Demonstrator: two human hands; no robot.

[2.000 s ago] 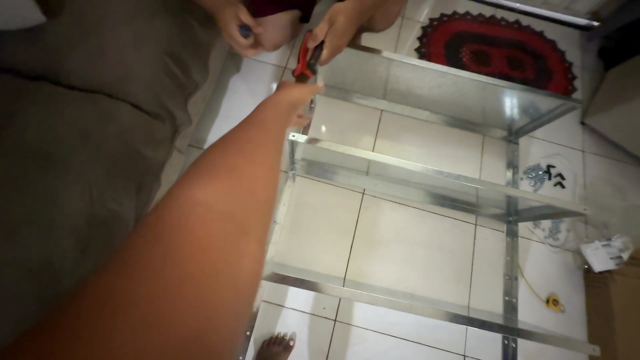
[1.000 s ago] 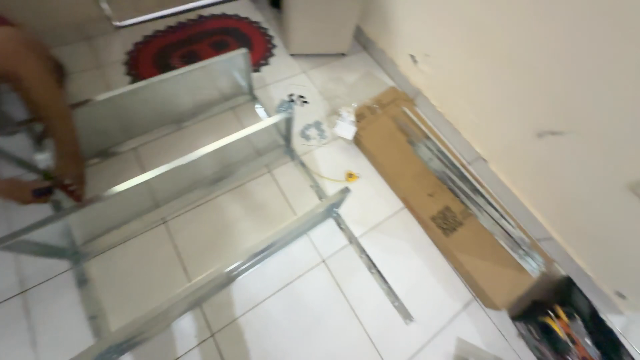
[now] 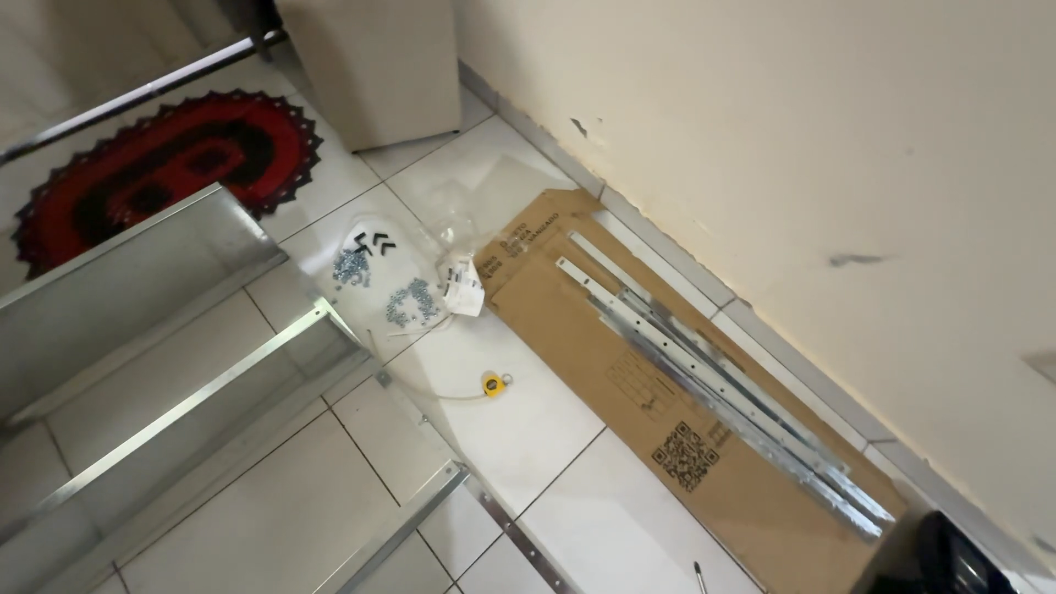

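Neither of my hands shows in the head view now. A galvanized metal shelving frame (image 3: 177, 421) lies on the tiled floor at the left, its perforated upright (image 3: 520, 536) running down to the lower edge. Beside it are piles of bolts (image 3: 352, 266) and nuts (image 3: 412, 304) on clear plastic, with small black corner pieces (image 3: 383, 243). A yellow tape measure (image 3: 493, 384) lies on the tiles with its tape partly out. Several perforated metal angle bars (image 3: 701, 371) rest on a flattened cardboard box (image 3: 561, 330).
A red and black oval rug (image 3: 173, 169) lies at the upper left, near a pale cabinet-like box (image 3: 379, 74). The wall (image 3: 784, 165) borders the right side. A dark, shiny object (image 3: 957, 553) is at the lower right, and a screwdriver-like tool (image 3: 700, 577) at the bottom edge.
The view has swung far to the right, toward the wall and cardboard. The arms and hands seen around the frame in the earlier views are out of sight.
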